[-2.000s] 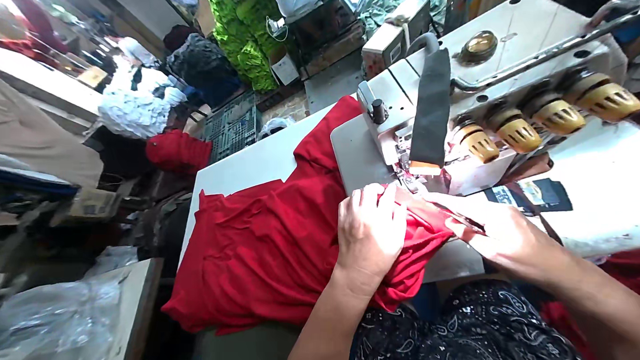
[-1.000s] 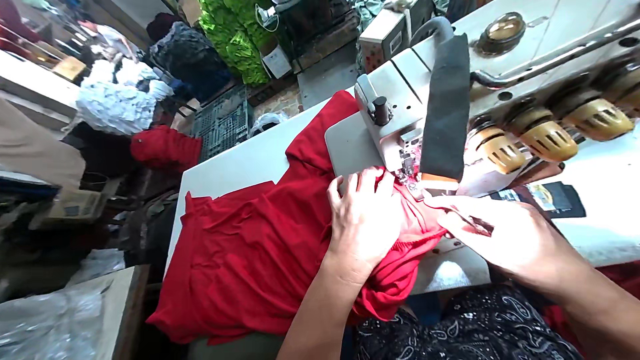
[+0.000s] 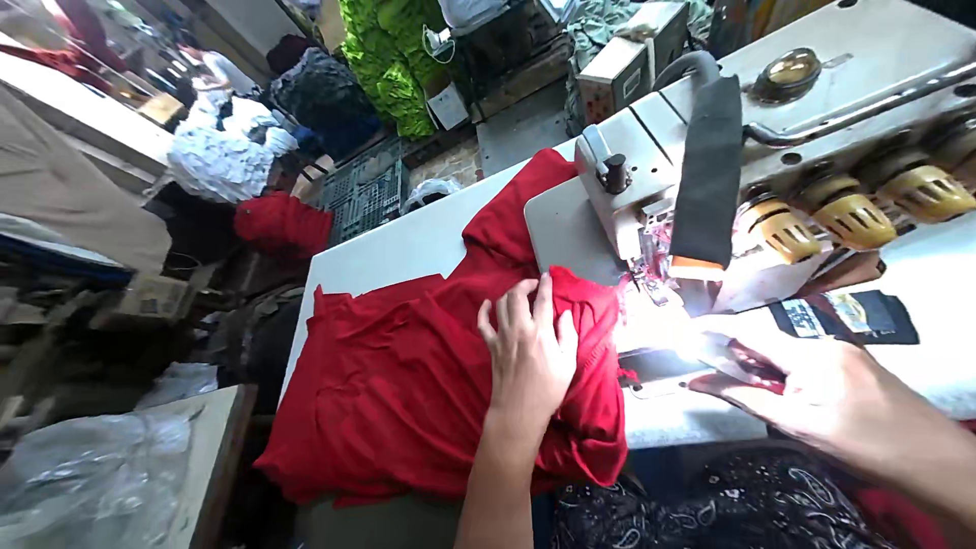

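Observation:
Red knit fabric (image 3: 404, 381) lies spread over the white machine table, left of an industrial overlock sewing machine (image 3: 610, 183). Flat on the fabric, fingers spread, rests my left hand (image 3: 530, 343), just left of the presser foot. The fabric's right edge, with loose threads, lies beside the needle area (image 3: 648, 286). My right hand (image 3: 793, 381) is right of the fabric, apart from it, thumb and fingers curled around a small dark metal tool, perhaps thread snips (image 3: 751, 362). Bright lamp glare washes out its fingertips and part of the tool.
Yellow thread-tension knobs (image 3: 854, 221) line the machine front. A dark labelled packet (image 3: 846, 316) lies on the table at right. Beyond the table are a plastic crate (image 3: 366, 183), red cloth (image 3: 282, 223) and green cloth (image 3: 389, 61). A plastic-covered board (image 3: 168, 465) stands at lower left.
The red fabric's edge, earlier under the foot and between both hands, now lies left of the needle area. My left hand has shifted left with it; my right hand has let go of the fabric.

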